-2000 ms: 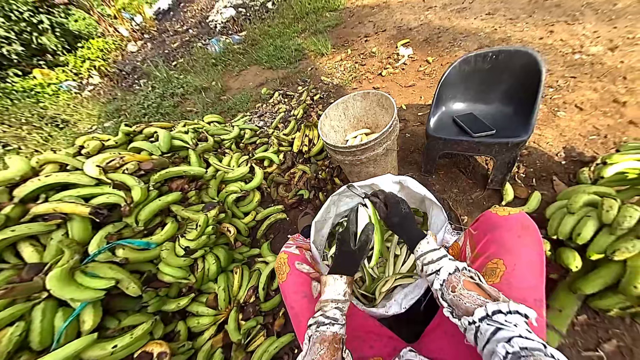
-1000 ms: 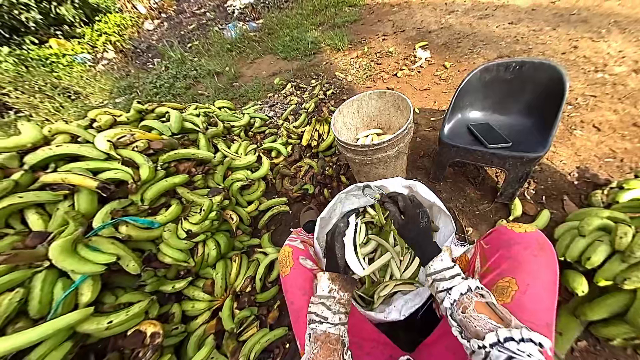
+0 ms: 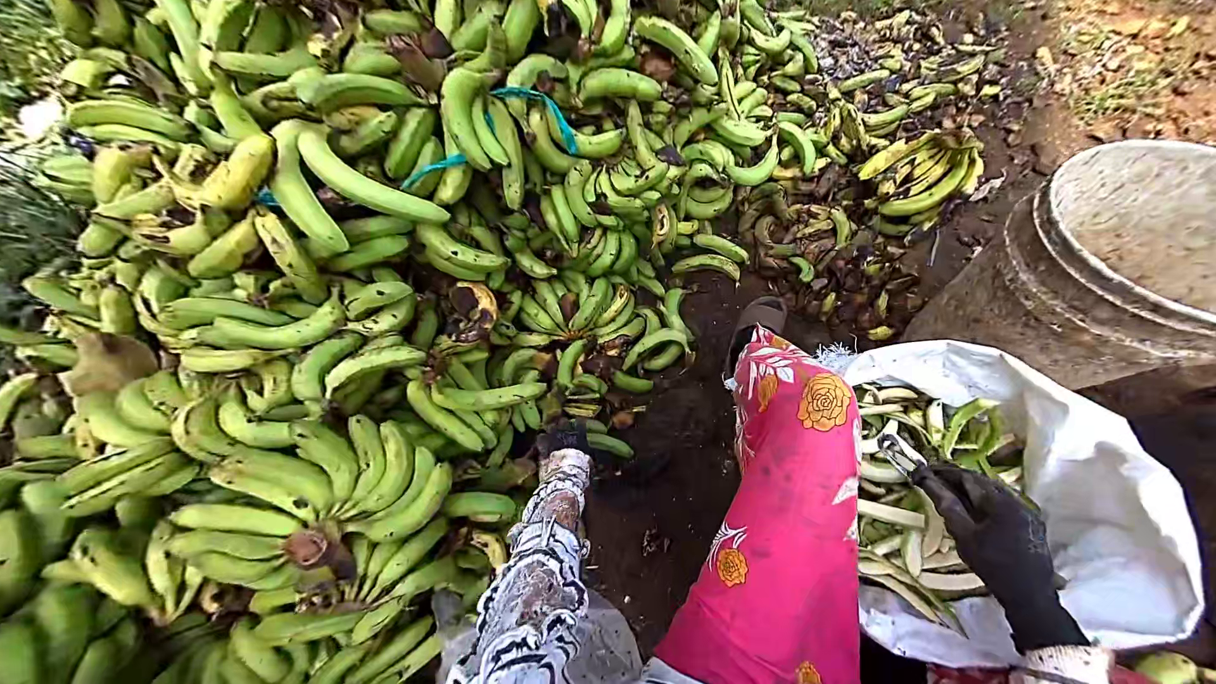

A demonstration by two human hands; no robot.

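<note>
My left hand [image 3: 564, 437], in a dark glove, reaches down to the near edge of a big heap of green plantains [image 3: 370, 366]. Its fingers are largely hidden, and one green plantain [image 3: 608, 444] lies right beside them. Over the open white sack [image 3: 1107, 513], my right hand [image 3: 993, 541], also gloved in black, holds a small metal tool [image 3: 900, 456], seemingly a peeler. Long pale and green peel strips [image 3: 893, 513] fill the sack below it.
A dirty whitish bucket [image 3: 1021, 275] stands beyond the sack at the right. My knee in pink flowered cloth [image 3: 779, 532] is between both hands. Teal string [image 3: 541, 100] crosses the heap, and darkened scraps [image 3: 855, 275] litter the ground behind.
The view has swung left and down. My left hand has left the sack, where both hands were at work on a plantain, and is now at the heap. My right hand remains over the sack.
</note>
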